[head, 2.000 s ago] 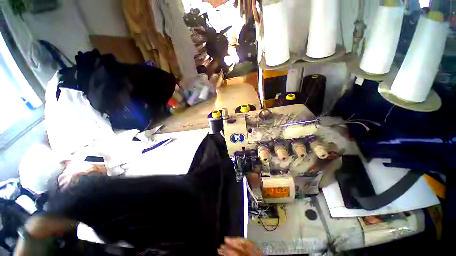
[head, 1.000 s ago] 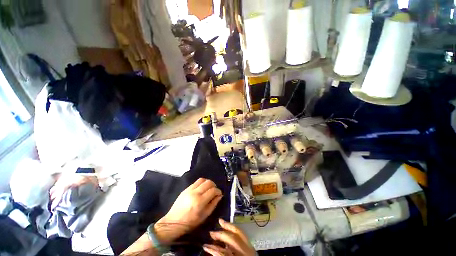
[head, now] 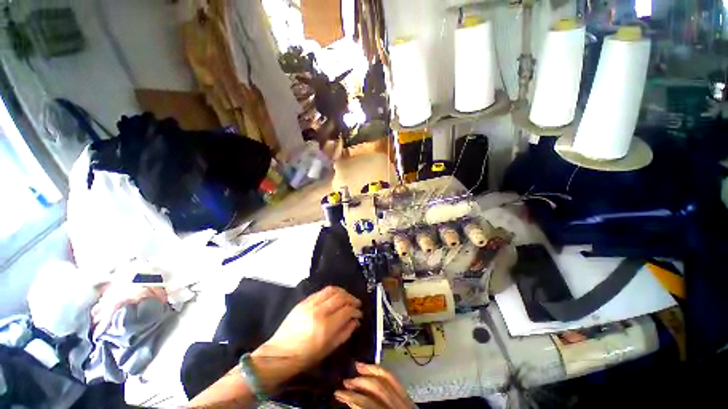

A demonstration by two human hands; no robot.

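Note:
A black fabric panel (head: 259, 311) lies on the white table and runs up to the needle area of the cream overlock machine (head: 363, 228). My left hand (head: 319, 323), with a band at the wrist, lies flat on the panel just left of and below the presser foot area (head: 373, 264). My right hand (head: 375, 389) is at the bottom edge of the picture, partly cut off, its fingertips on the fabric's near right part. The fabric under both hands is dark, and whether the fingers pinch it is unclear.
White thread cones (head: 556, 76) stand above the machine. A black bundle (head: 183, 164) lies back left, and a grey and white garment pile (head: 132, 327) at the left. A black curved band (head: 591, 299) lies on a white sheet at the right, near navy fabric (head: 638, 216).
The black fabric, earlier lifted and blurred, now lies flatter on the table at the needle area. My left hand came onto it; over the last second both hands have barely moved.

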